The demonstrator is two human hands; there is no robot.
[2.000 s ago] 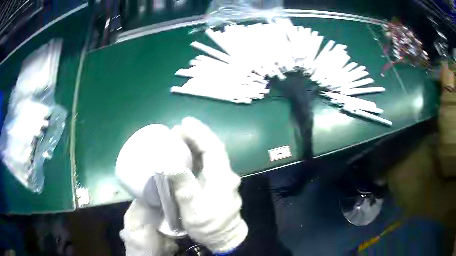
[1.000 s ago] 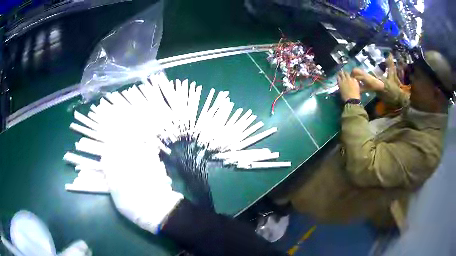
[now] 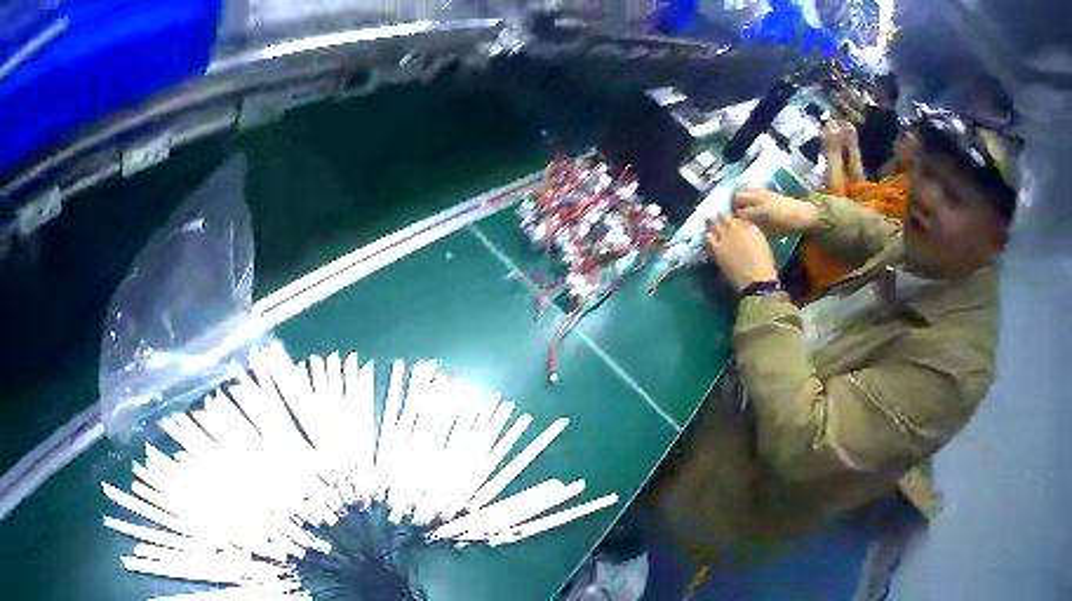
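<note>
The wired antennas [image 3: 441, 440] are white flat sticks fanned out on the green bench at the lower left of the view. Their thin black cables [image 3: 364, 554] bunch at the inner side of the fan and run down to the picture's bottom edge. A crinkled clear plastic bag [image 3: 188, 294] lies behind the fan, over the bench's rear rail. My left hand and my right hand are both out of the picture. No white housing shows.
A tangled heap of small parts with red wires [image 3: 594, 223] lies beyond the fan. At right a person in a tan jacket [image 3: 870, 364] works with both hands at the bench. Another person's orange clothing [image 3: 876, 200] shows behind. The bench's front edge [image 3: 658, 452] runs diagonally.
The view has swung right and up. My gloved right hand, over the fan a second ago, is out of the picture, and so is the white housing at lower left.
</note>
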